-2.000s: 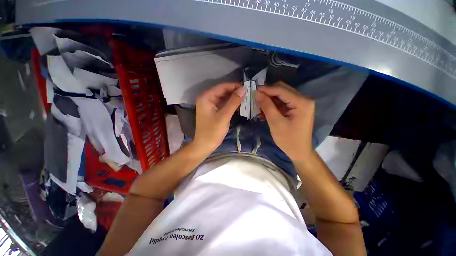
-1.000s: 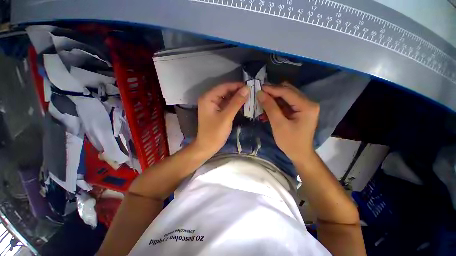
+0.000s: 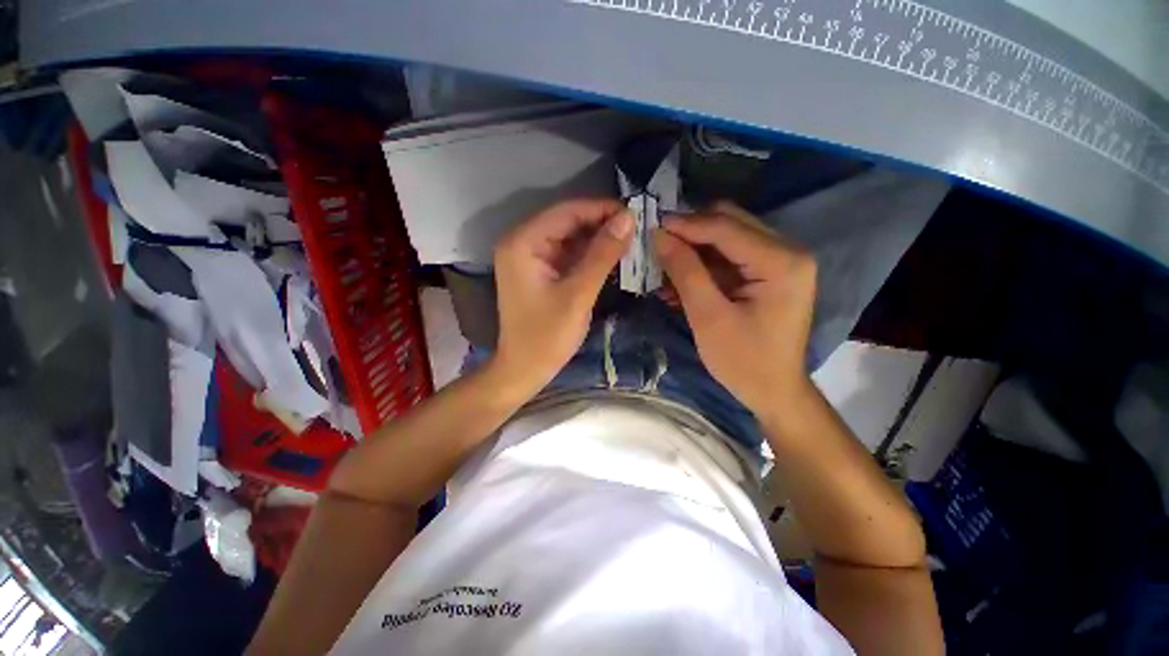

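Note:
A small pale cut piece (image 3: 641, 263) with dark lines along it is held upright over my lap, below the table edge. My left hand (image 3: 558, 282) pinches its left side between thumb and finger. My right hand (image 3: 744, 295) pinches its right side the same way. A dark, pointed part shows at its top end. The fingertips hide part of its sides. Behind it, a stack of pale cut pieces (image 3: 506, 192) lies under the table edge.
The grey table edge with a white ruler scale (image 3: 897, 51) curves across the top. A red slotted crate (image 3: 359, 269) at left holds grey-white pieces (image 3: 231, 282). Pale panels (image 3: 872, 391) and a blue crate-like item (image 3: 955, 513) are at right.
Both hands still pinch the small piece, with only slight shifts of the fingers. The view has shifted slightly.

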